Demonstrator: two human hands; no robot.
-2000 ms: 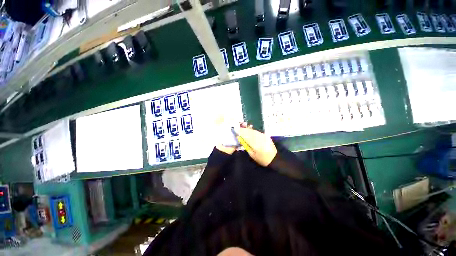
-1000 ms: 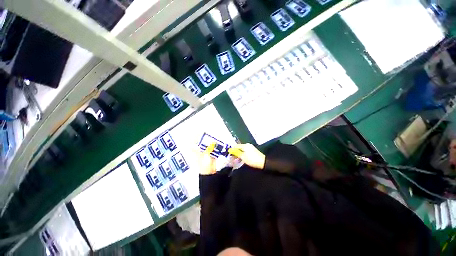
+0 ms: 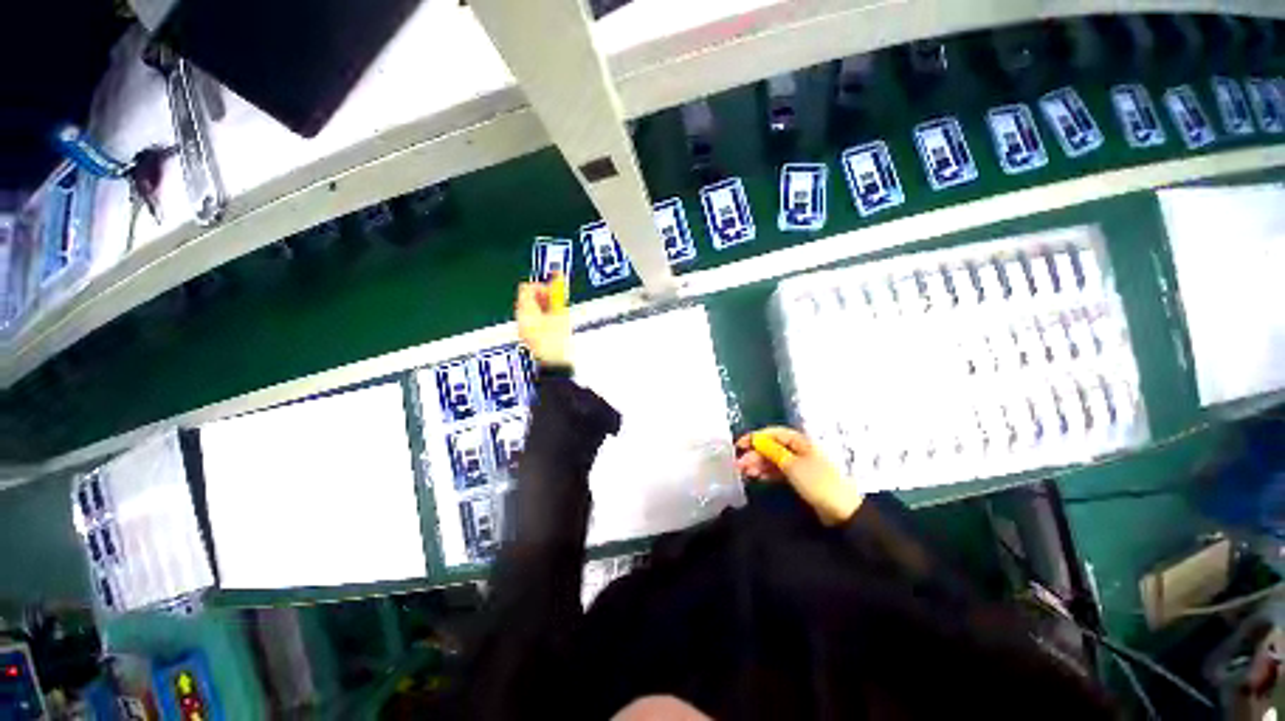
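My left hand [image 3: 545, 324], with yellow fingertip covers, is at the belt. Its fingertips overlap the lower edge of the leftmost blue-edged carded piece [image 3: 553, 259]; whether they grip it cannot be told. My right hand [image 3: 803, 473] is low beside the left edge of the part tray [image 3: 902, 380], fingers bent together. A small reddish-dark spot shows at its fingertips, too blurred to name. The white layer sheet [image 3: 655, 409] bears carded pieces [image 3: 458, 390] in rows on its left side. My left forearm hides part of them.
More carded pieces [image 3: 872, 176] line the green belt, with dark units [image 3: 784, 106] behind. A pale post [image 3: 592, 155] stands between belt and bench. Another white sheet [image 3: 310, 486] and a sheet with pieces [image 3: 148, 521] lie left. A white sheet [image 3: 1240, 296] lies far right.
The carded piece held between both hands a second ago is no longer seen in them. My left hand has moved up to the belt, my right hand towards the tray. The view has rotated.
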